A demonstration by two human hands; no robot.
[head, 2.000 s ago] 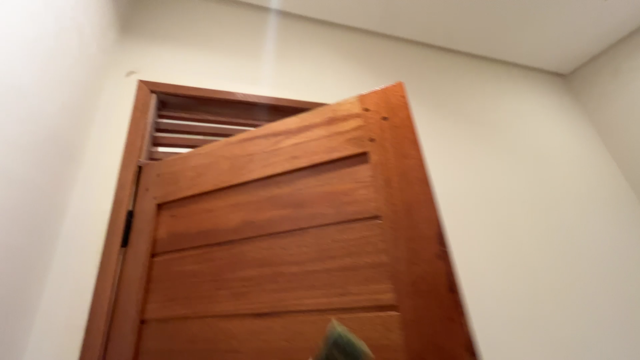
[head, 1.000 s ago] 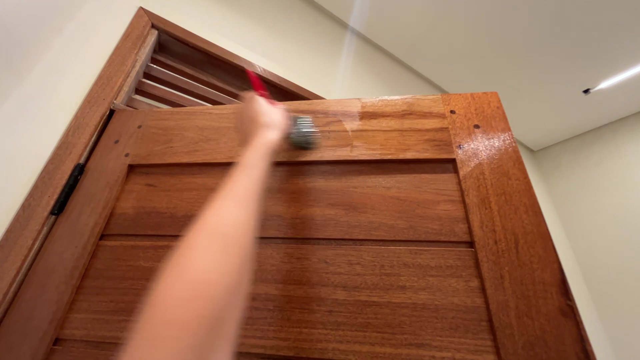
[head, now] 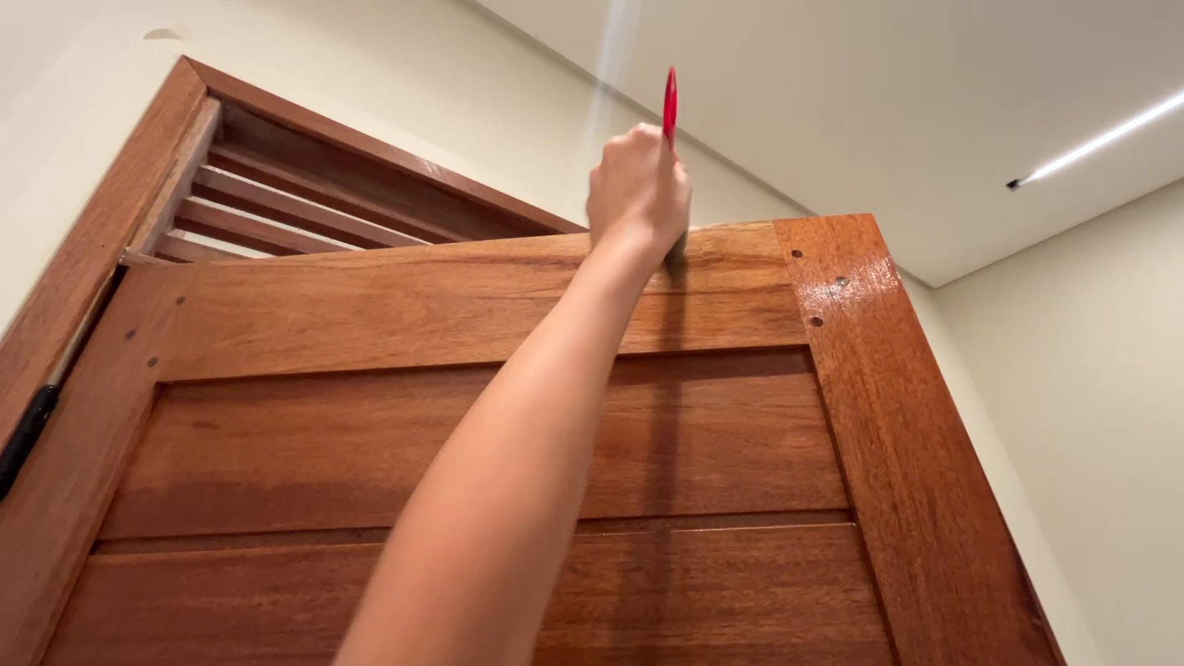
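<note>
My left hand (head: 638, 185) is raised at the top edge of a wooden door (head: 499, 435), its back toward me. It is closed around a paintbrush, whose red handle (head: 671, 102) sticks up above the fist. The dark brush head (head: 678, 252) shows only in part below the hand, against the top rail (head: 416, 296); the rest is hidden behind the hand. Right of the brush, the upper part of the stile (head: 846, 282) looks wet and glossy. My right hand is out of view.
The door stands ajar in a wooden frame (head: 111, 213) with a slatted vent (head: 277, 208) above. A black hinge (head: 28, 439) is at the left. Pale walls and ceiling surround it, with a strip light (head: 1110, 139) at the upper right.
Two seconds ago only a brush tip showed low in view. One second ago my left hand held the brush farther left on the top rail; it has moved right.
</note>
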